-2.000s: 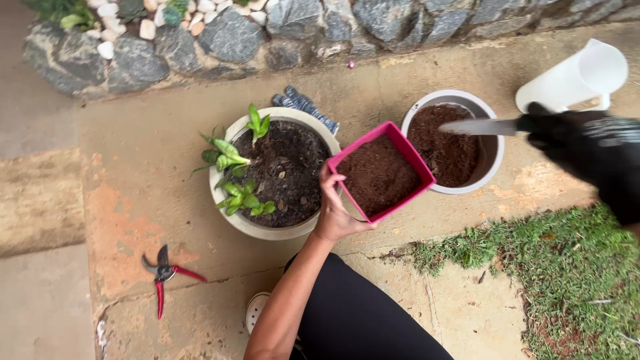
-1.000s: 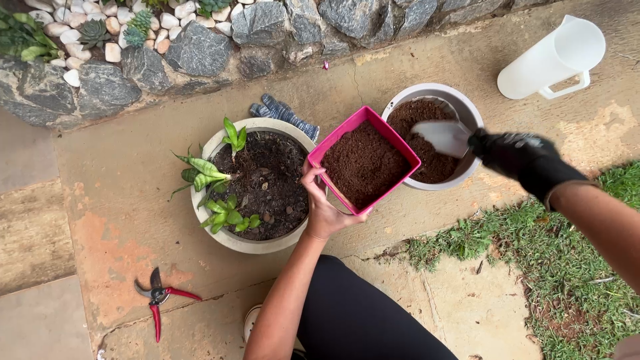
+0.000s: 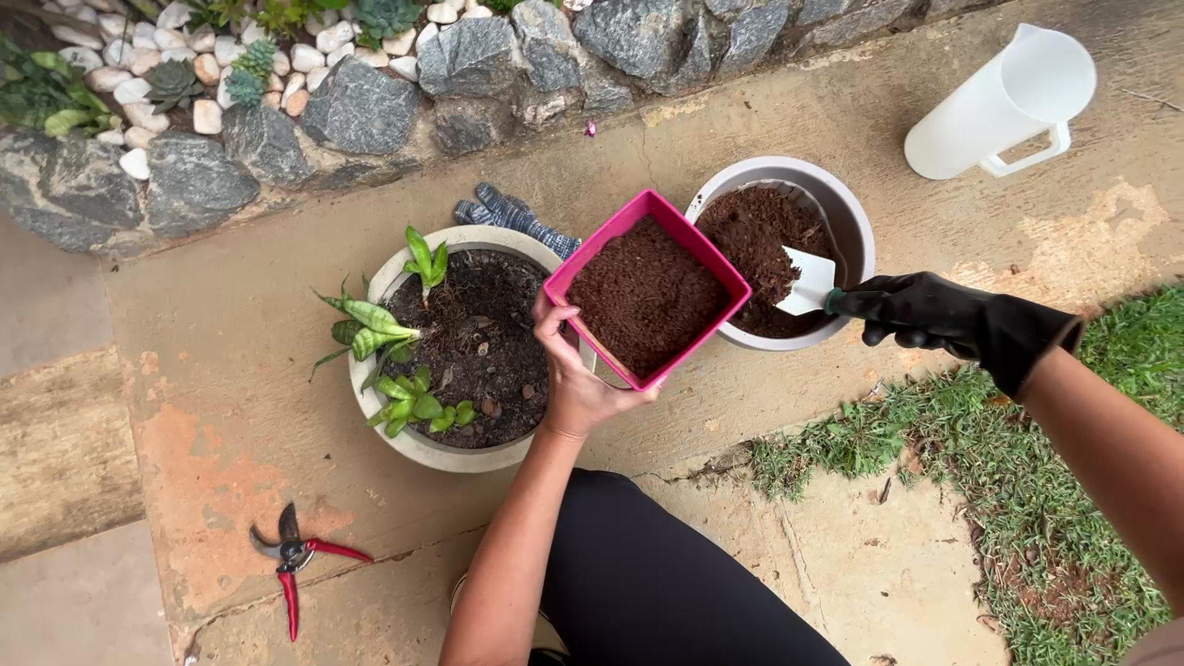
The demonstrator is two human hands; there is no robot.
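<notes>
My bare left hand (image 3: 583,384) grips a square pink planter (image 3: 708,245) by its lower left side; brown soil nearly fills it. My right hand (image 3: 934,314), in a black glove, is closed around the green handle of a hand trowel (image 3: 809,280). The trowel's white blade, with soil at its tip, lies in a round grey basin (image 3: 856,217) of brown soil. The planter overlaps the basin's left edge in view. To its left stands a round pale pot (image 3: 370,435) with dark soil and several green plants (image 3: 370,328).
Open pruning shears (image 3: 291,555) with red handles lie on the paving at lower left. A grey knit glove (image 3: 513,217) lies behind the pale pot. A white plastic pitcher (image 3: 990,106) stands at upper right. A stone border (image 3: 361,106) runs along the top; grass (image 3: 1036,481) grows at right.
The trowel blade has gone from above the basin down into its soil, and now has soil at its tip. My left hand keeps its hold on the pink planter.
</notes>
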